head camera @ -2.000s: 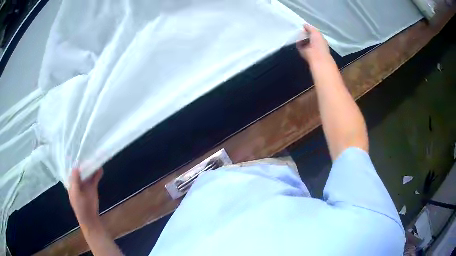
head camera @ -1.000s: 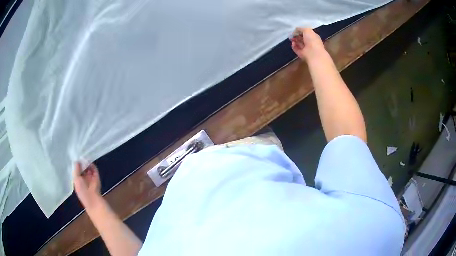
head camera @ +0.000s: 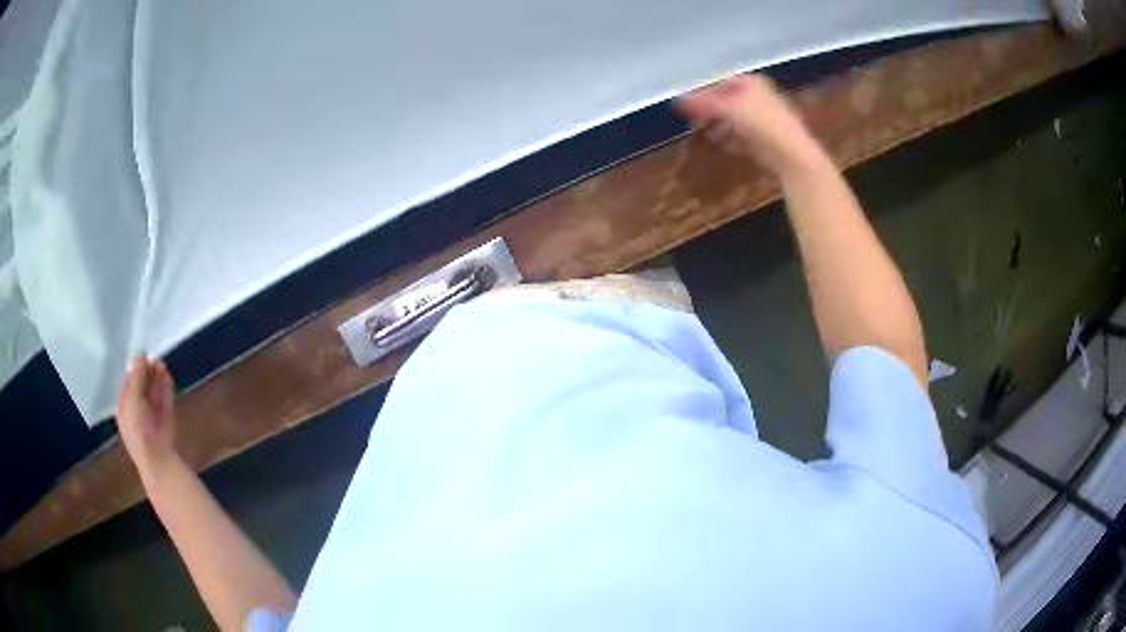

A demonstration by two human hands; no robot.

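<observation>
The pale lining fabric (head camera: pixel 408 111) lies spread over the dark fabric (head camera: pixel 494 198), which shows as a navy-black strip along its near edge. My left hand (head camera: pixel 147 401) pinches the pale fabric's edge at the left, where a fold line runs up the cloth. My right hand (head camera: pixel 745 114) is over the dark strip near the pale edge at the upper right; it is blurred, and its fingertips seem free of the cloth. A metal weight (head camera: pixel 430 300) with dark markings lies on the brown table edge in front of my body.
The worn brown table edge (head camera: pixel 617 212) runs from lower left to upper right. A whitish roll end (head camera: pixel 1069 15) shows at the top right. The green floor (head camera: pixel 988 222) has scraps on it. A rack (head camera: pixel 1050 482) stands at the lower right.
The pale fabric has come down flat and its wrinkles have smoothed out. My left hand has moved left along its edge. My right hand no longer holds the edge as it did two seconds ago.
</observation>
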